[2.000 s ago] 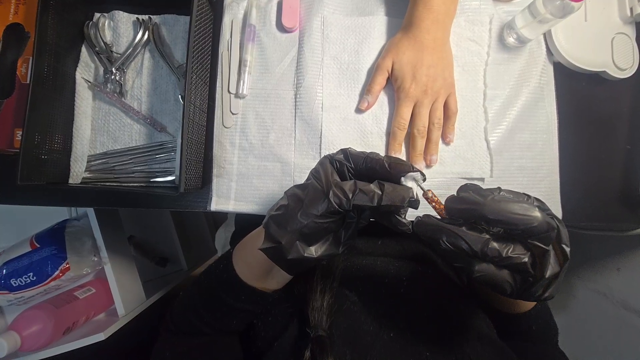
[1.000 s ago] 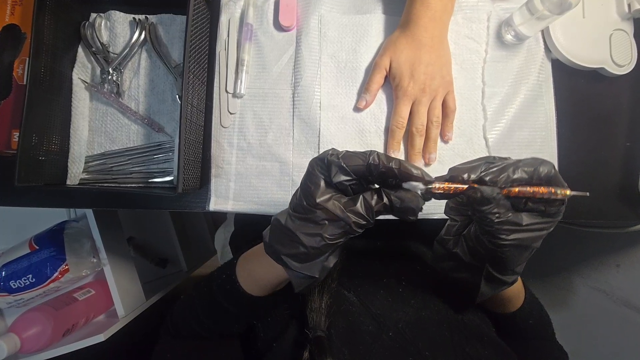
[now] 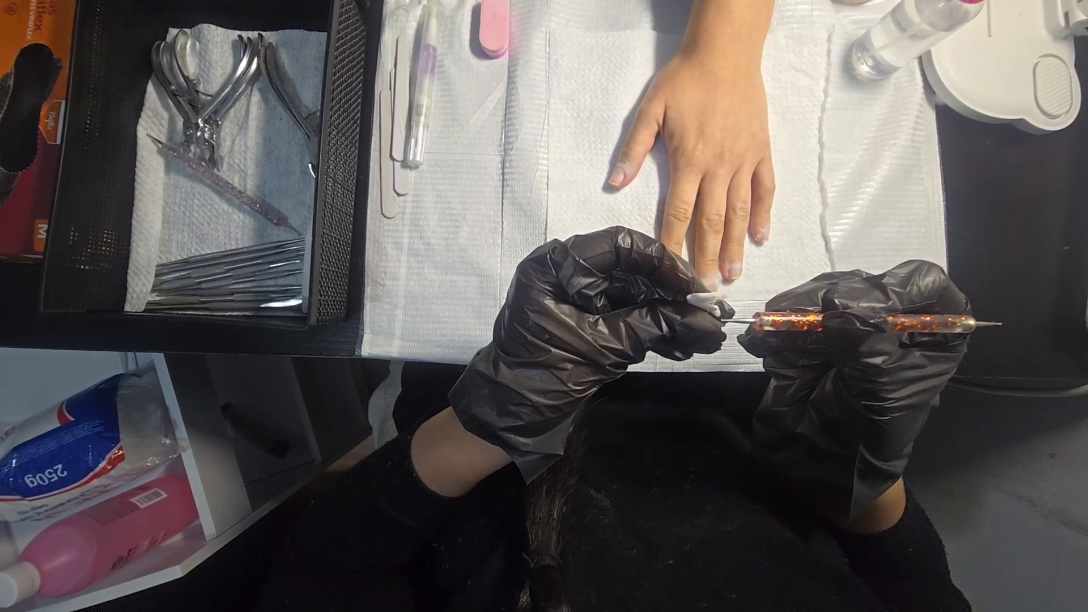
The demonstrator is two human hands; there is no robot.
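Note:
In a black disposable glove, my left hand (image 3: 599, 319) pinches a small white cotton piece (image 3: 707, 301) between thumb and fingers. My right hand (image 3: 858, 348), gloved the same way, holds a double-ended dotting tool (image 3: 786, 322) with an orange glitter handle, lying level. Its thin left tip reaches the cotton; the other tip sticks out to the right. Just beyond my left hand, another person's bare hand (image 3: 714, 136) rests palm down on a white paper towel (image 3: 595, 212), fingers pointing toward me. My left glove overlaps some of its fingertips.
At left, a black mesh tray (image 3: 340, 170) holds cuticle nippers (image 3: 204, 110), a glitter-handled tool (image 3: 225, 187) and several metal tools (image 3: 225, 276). Nail files (image 3: 388, 153), a clear pen (image 3: 422, 93) and a pink block (image 3: 494, 27) lie beside it. A clear bottle (image 3: 909, 38) stands upper right near a white device (image 3: 1003, 85).
The dotting tool, tilted two seconds ago, now lies level. My right hand has moved a little to the right, and more of the tool's thin left tip shows than one second ago.

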